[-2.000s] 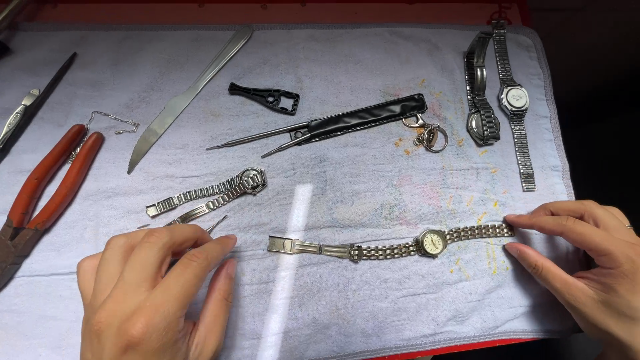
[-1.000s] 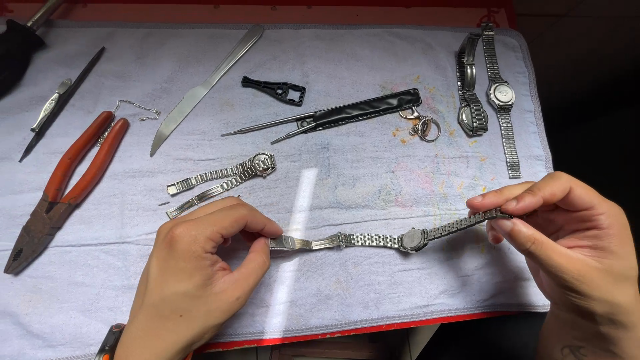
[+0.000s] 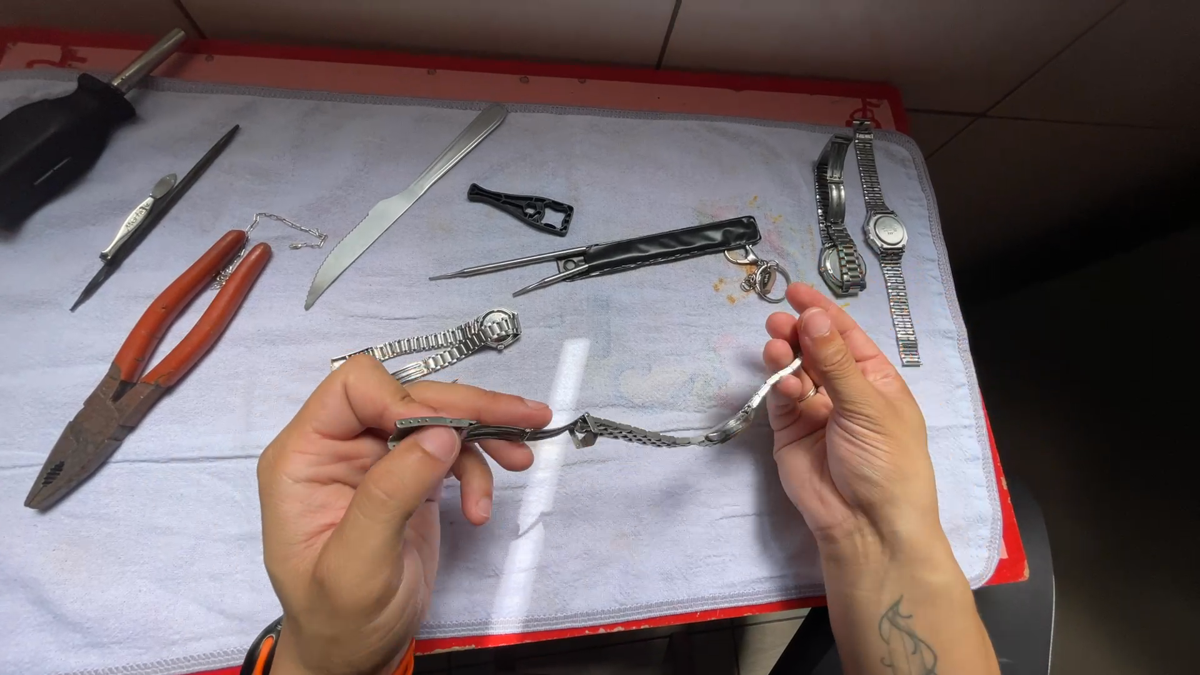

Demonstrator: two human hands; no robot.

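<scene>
A metal-bracelet wristwatch [image 3: 647,434] hangs between my two hands above the cloth, its small case turned edge-on near the right end. My left hand [image 3: 375,478] pinches the clasp end between thumb and fingers. The other end of the bracelet is gripped by the thumb and fingertips of my right hand [image 3: 844,412]. Just behind my left hand lies a second metal-bracelet watch [image 3: 459,339], partly hidden by the fingers. Beyond my right hand are a watch with a closed bracelet [image 3: 837,225] and a watch lying stretched out, back up [image 3: 884,231].
On the light cloth [image 3: 637,525] lie orange-handled pliers [image 3: 178,319], a fine chain [image 3: 291,225], a serrated table knife [image 3: 403,202], a black plastic opener [image 3: 525,206], pointed tools in a black sleeve [image 3: 656,248] with rings [image 3: 769,279], a slim dark tool [image 3: 159,216] and a black-handled tool [image 3: 56,141].
Two seconds ago the watch lay on the cloth, with my right fingers at its end and my left hand apart from it. My left hand took the clasp end, and both hands have lifted the watch.
</scene>
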